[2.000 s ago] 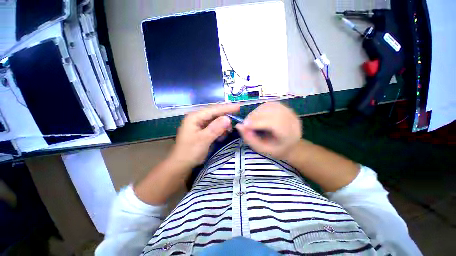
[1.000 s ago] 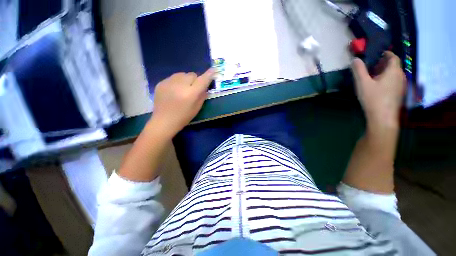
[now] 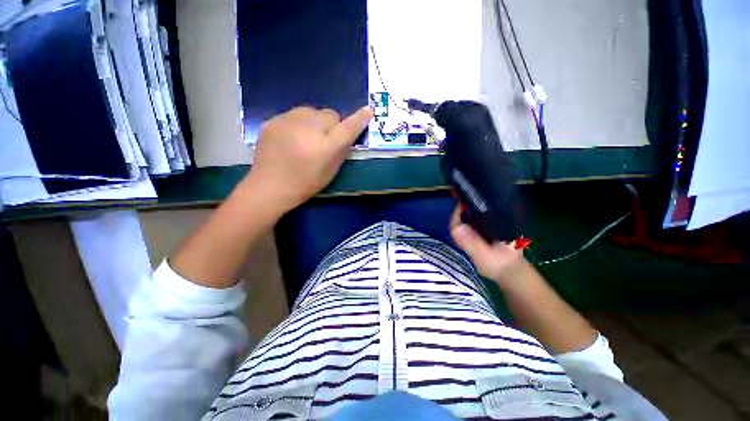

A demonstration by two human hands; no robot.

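My right hand (image 3: pixel 489 251) grips the black soldering gun (image 3: pixel 481 168) from below. The gun's front end is over the right part of the small green circuit board (image 3: pixel 403 140); whether its tip touches is unclear. The board sits at the near edge of the flat unit, between its dark panel (image 3: pixel 304 62) and its white half (image 3: pixel 428 49). My left hand (image 3: pixel 300 156) overlaps the dark panel's near edge, index fingertip at the components left of the board. Its other fingers are curled; whether it pinches a thin lead wire (image 3: pixel 377 66) is not visible.
Stacked units (image 3: pixel 70 90) stand at the left. A cable with a white connector (image 3: pixel 535 95) lies on the beige mat (image 3: pixel 592 90) right of the unit. Thin solder wire (image 3: pixel 588 242) trails from the gun. A dark edge and white sheet (image 3: pixel 728 107) are at the far right.
My hands have parted from in front of the unit. My right hand has taken the gun from the right and brought it to the board. My left hand has moved onto the unit's near edge.
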